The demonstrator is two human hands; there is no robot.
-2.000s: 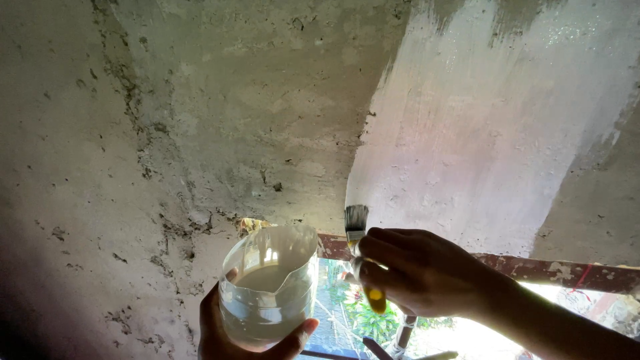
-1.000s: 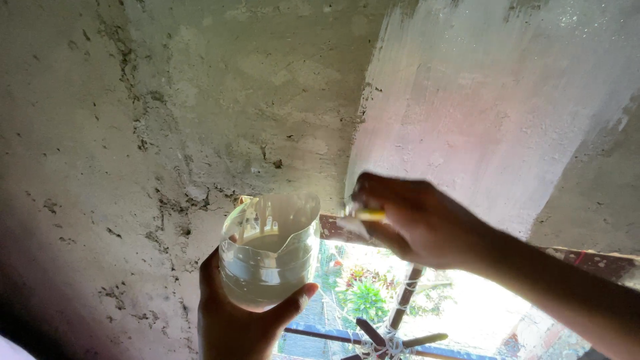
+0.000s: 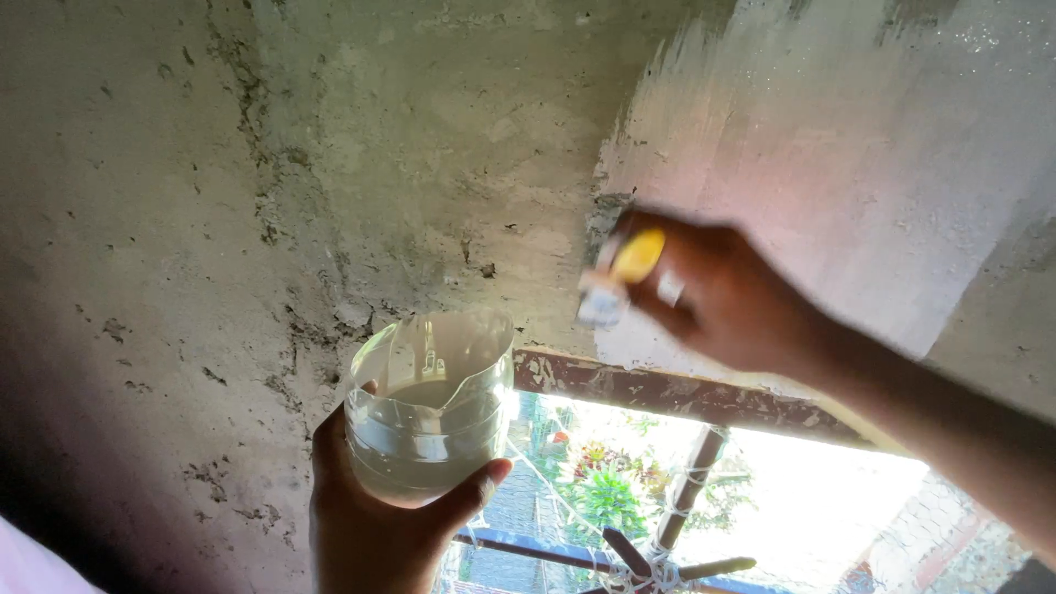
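Note:
My left hand (image 3: 388,520) grips a cut-open clear plastic container (image 3: 429,437) from below and the side; it holds a pale liquid. My right hand (image 3: 718,289), blurred, is closed on a paintbrush (image 3: 635,256) with a yellow handle end. The brush head points down and left, close in front of the wall, just right of and above the container; whether it touches the wall cannot be told. Behind my right hand a whitish, wet-looking coat (image 3: 808,148) covers part of the rough plaster wall (image 3: 462,148). Its left edge is streaky.
Below the wall runs a window frame (image 3: 660,388) with chipped brown paint. In the bright opening, bars (image 3: 693,487) bound with white string cross below my right hand, with plants (image 3: 610,495) outside. Pitted, cracked plaster (image 3: 322,330) lies left of the container.
The brush was upright against the coat's left edge two seconds ago; now it is tilted, its bristle end down. The coat reaches farther left beside the window frame. My left hand still holds the container.

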